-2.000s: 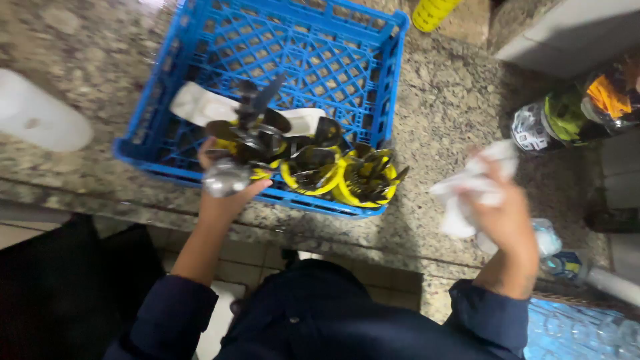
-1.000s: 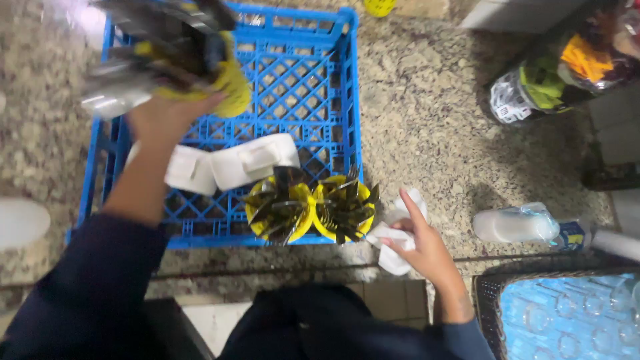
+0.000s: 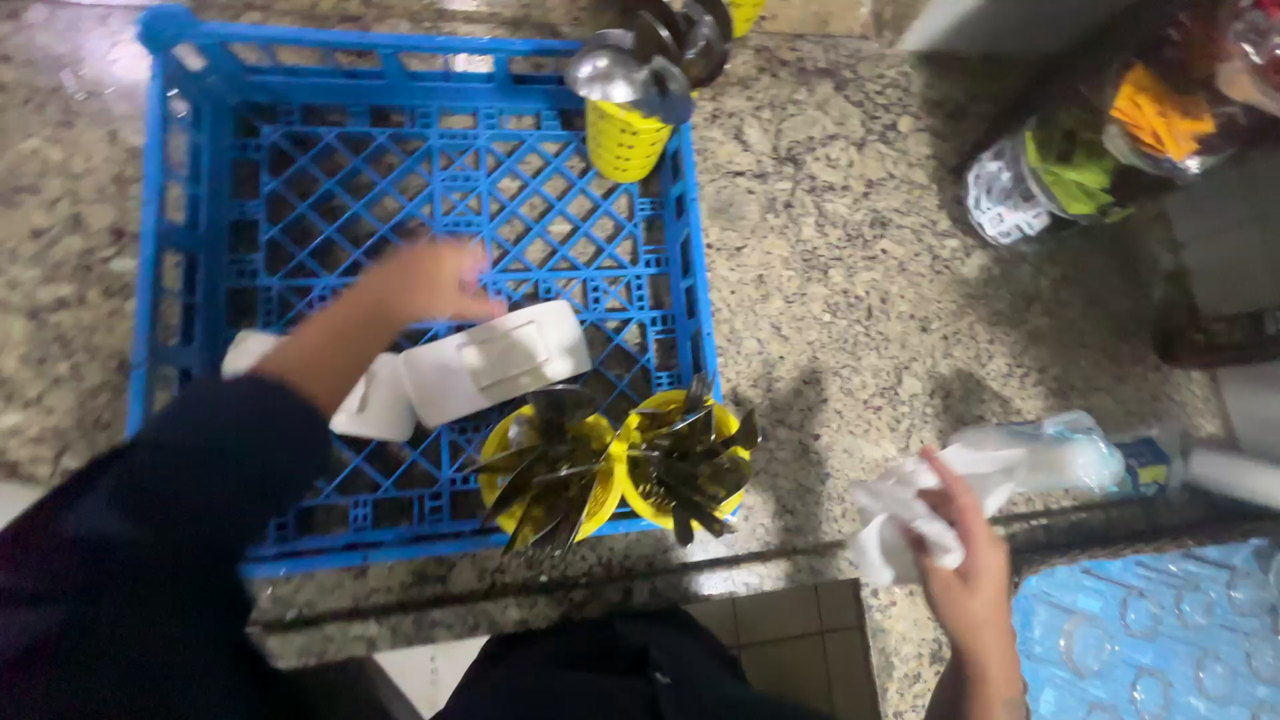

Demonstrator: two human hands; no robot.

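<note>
My left hand [image 3: 435, 282], blurred, is over the blue plastic crate [image 3: 705, 300], just above a white dish [image 3: 500, 362]; nothing shows in its fingers. Another white piece [image 3: 375, 402] lies to the left, partly under my forearm. My right hand [image 3: 965, 560] holds a crumpled white cloth or paper [image 3: 900, 515] over the counter's front edge. Two yellow perforated cups of cutlery, one [image 3: 550, 470] beside the other [image 3: 685, 460], stand at the crate's front right. A third yellow cup [image 3: 627, 140] with ladles or large spoons stands at the back right corner.
The crate rests on a granite counter [image 3: 820, 250]. Containers with green and orange contents [image 3: 1075, 165] stand at the back right. A plastic-wrapped item [image 3: 1060, 455] lies right of the cloth. At the lower right, a basket holds glasses on blue lining [image 3: 1140, 630].
The yellow cup of large utensils, held by my left hand earlier, now stands at the crate's back right corner, released. My right hand has moved away from the cutlery cups with the cloth.
</note>
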